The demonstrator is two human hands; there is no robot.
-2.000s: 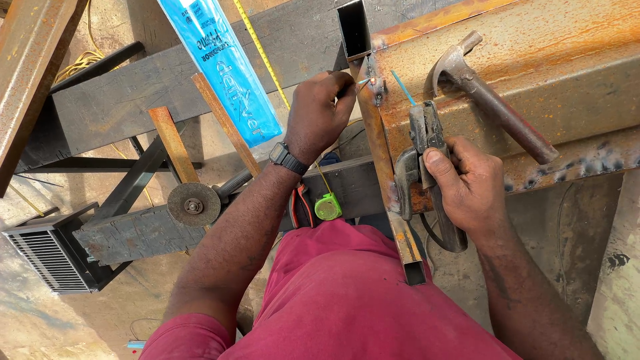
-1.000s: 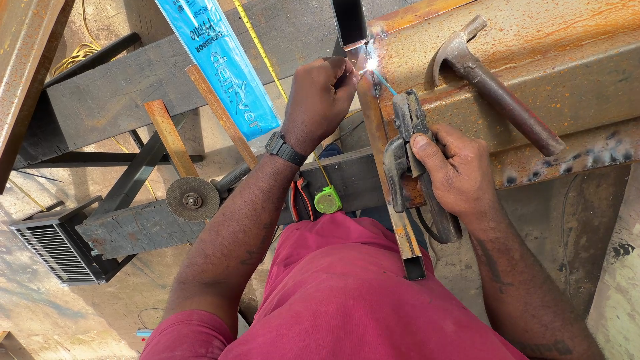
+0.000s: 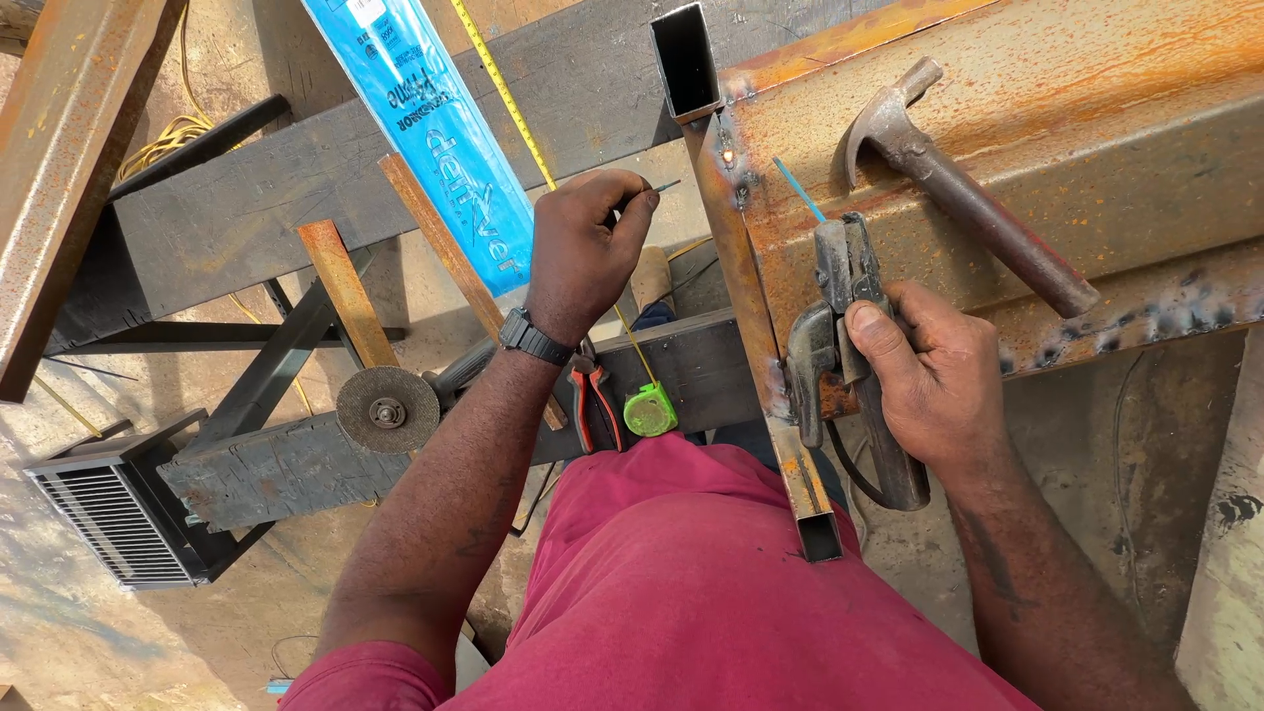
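Observation:
My right hand (image 3: 933, 370) grips a welding electrode holder (image 3: 859, 326), with a short blue welding electrode (image 3: 798, 190) clamped in its jaws, its tip clear of the metal. My left hand (image 3: 597, 242) pinches a thin short rod (image 3: 668, 185) between thumb and forefinger, left of the joint. A glowing weld spot (image 3: 729, 156) sits where the rusty square steel tube (image 3: 736, 267) meets the wide rusty steel profile (image 3: 1086, 168). The open end of another square tube (image 3: 686, 64) stands at the top of that joint. A claw hammer (image 3: 973, 197) lies on the profile.
Pliers (image 3: 595, 405) and a green tape measure (image 3: 651, 410) with its yellow blade drawn out lie on a dark beam. An angle grinder's disc (image 3: 387, 410) is left of my forearm. A blue electrode packet (image 3: 444, 148) crosses the upper beam. Rusty flat bars (image 3: 346, 286) and a metal grille (image 3: 114, 523) are farther left.
The bright arc at the joint has gone out, leaving a glowing spot. My left hand has moved left, away from the joint. The electrode's tip has come away from the weld.

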